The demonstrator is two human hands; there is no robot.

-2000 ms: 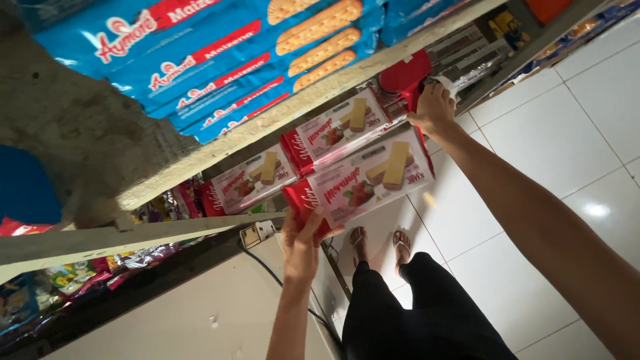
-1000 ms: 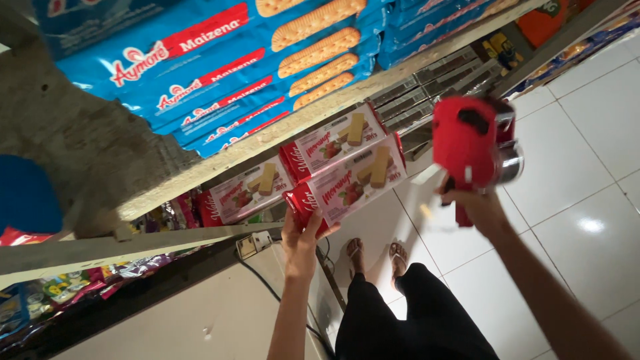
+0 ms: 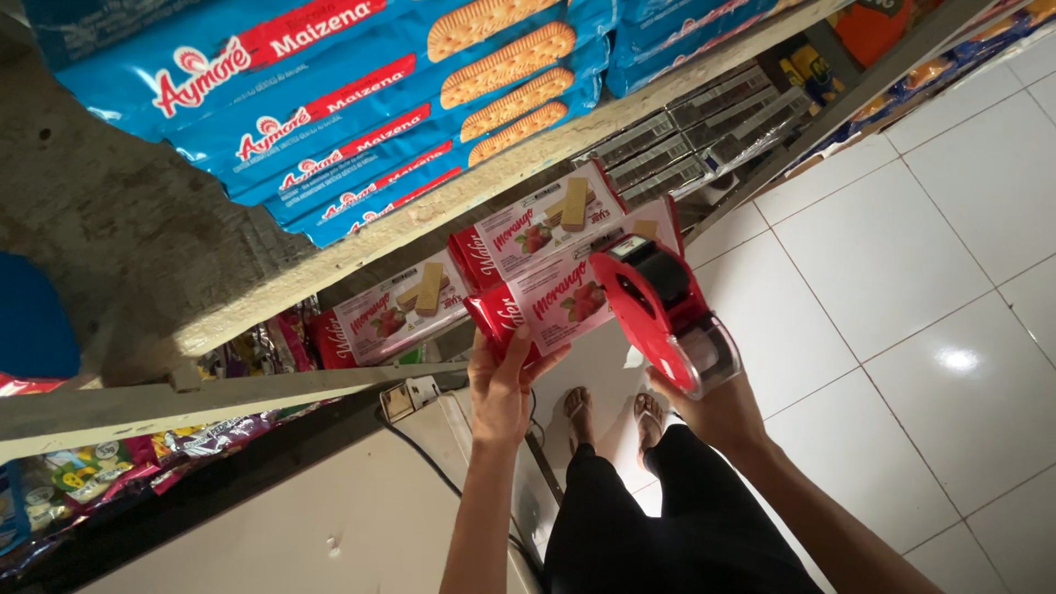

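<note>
My left hand (image 3: 503, 384) grips the red end of a strawberry wafer pack (image 3: 549, 301), which is tilted in front of the shelf. My right hand (image 3: 718, 408) holds a red handheld price labeler (image 3: 660, 309) with a clear roll cover. The labeler overlaps the right part of that pack; whether the two touch I cannot tell, and its handle is hidden. Directly behind the held pack lies another wafer pack (image 3: 536, 223) on the lower shelf, with one more wafer pack (image 3: 396, 309) to its left.
Blue biscuit packs (image 3: 330, 124) are stacked on the upper shelf (image 3: 272, 309), whose edge runs above the wafers. Dark wrapped packs (image 3: 685, 132) lie farther right. A white appliance (image 3: 330, 503) with a black cable (image 3: 429, 462) stands at the lower left. White floor tiles (image 3: 907, 330) show at right.
The labeler in my right hand was beyond the held pack's far end, then swung out to its right; now it is over the pack's right part. My left hand has kept the pack.
</note>
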